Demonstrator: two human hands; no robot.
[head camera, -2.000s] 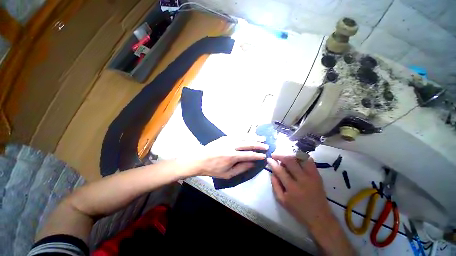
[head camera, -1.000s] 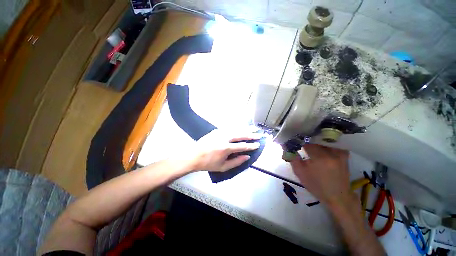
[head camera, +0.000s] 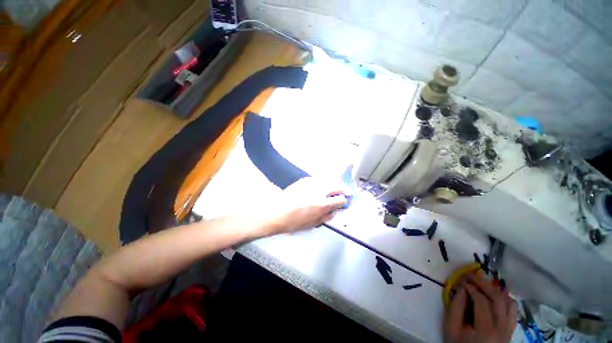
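Observation:
A curved dark fabric band (head camera: 272, 157) lies on the bright white table, its near end running under my left hand. My left hand (head camera: 305, 211) is beside the needle area, fingers curled together on a bit of the fabric; glare hides the exact grip. The machine head (head camera: 409, 171) stands just right of it. My right hand (head camera: 482, 311) is at the lower right, over the handles of the scissors (head camera: 458, 276), fingers bent around them. The yellow handle shows partly; the red-orange one is mostly hidden.
A long dark strip (head camera: 194, 130) lies on cardboard at left, near the grey tray (head camera: 181, 104). Black trimmings (head camera: 384, 269) are scattered right of the needle. Blue-handled snips (head camera: 531, 328) lie beside my right hand. A phone (head camera: 225, 12) stands behind the tray.
My right hand has moved from beside the needle to the scissors at the lower right. The band's front part, which showed below my left hand, no longer shows there. The view has shifted.

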